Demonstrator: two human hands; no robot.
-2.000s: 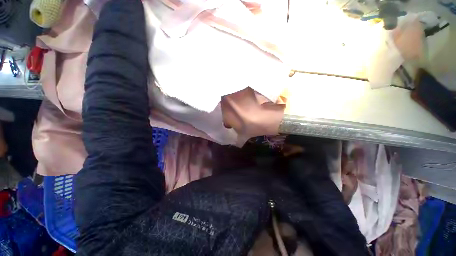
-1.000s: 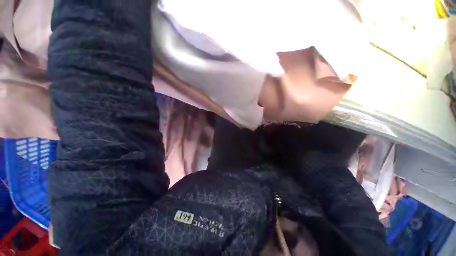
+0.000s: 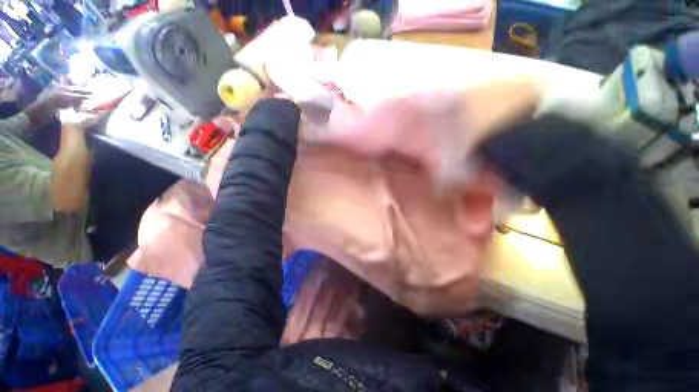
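Note:
The large dusty-pink garment piece (image 3: 345, 199) lies pink side up across the white machine table and hangs over its front edge. My right hand (image 3: 502, 103) is a blur above the cloth at the back right of it, below a dark sleeve. Blurred pink cloth is next to the hand; whether the fingers grip it cannot be told. My left sleeve reaches forward over the left side of the cloth, but the left hand itself does not show at its cuff. White cloth (image 3: 287, 53) is bunched just beyond that cuff.
The sewing machine head (image 3: 640, 92) is at right, partly behind my right arm. A yellow thread cone (image 3: 240, 89) and red-handled scissors (image 3: 207, 136) are at left. A blue basket (image 3: 142, 329) is beside my lap. A folded pink stack (image 3: 443, 15) is at the back. Another person works at far left.
The view has swung up and left. The cloth now shows its pink side where white showed before. My right arm has come up from my lap over the table.

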